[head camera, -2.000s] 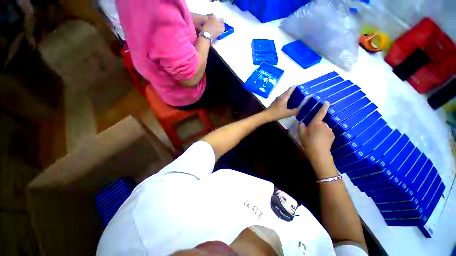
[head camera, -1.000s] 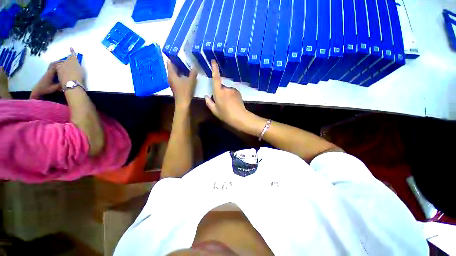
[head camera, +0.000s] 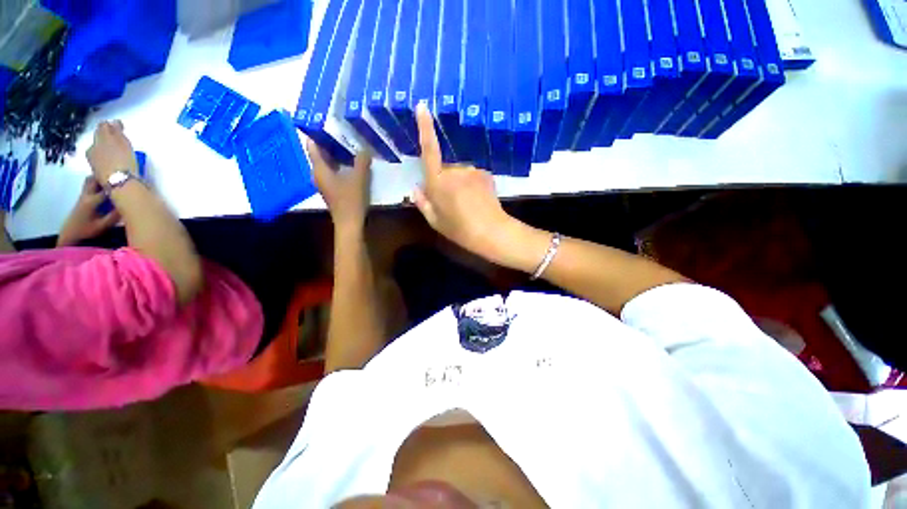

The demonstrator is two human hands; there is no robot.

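A long leaning row of blue cable boxes [head camera: 542, 75] stands on the white table, blue spines up with small white marks at their near ends. My left hand [head camera: 343, 189] holds the near ends of the leftmost boxes, its fingers and thumb on either side; a gap shows a white face beside them. My right hand [head camera: 465, 204] holds nothing. Its index finger is stretched out and its tip touches the near end of one box's spine; the other fingers are bent.
Blue trays [head camera: 273, 164] lie left of the row, with a flat blue piece [head camera: 271, 35] behind. A person in a pink top [head camera: 119, 323] works at the left, near a dark cable heap [head camera: 45, 99] and a blue pile [head camera: 114, 50]. Cardboard [head camera: 129, 447] is at lower left.
The view has swung round, so the row now runs across the top. My right index fingertip has moved rightward along the spines. My left hand stays at the row's left end.
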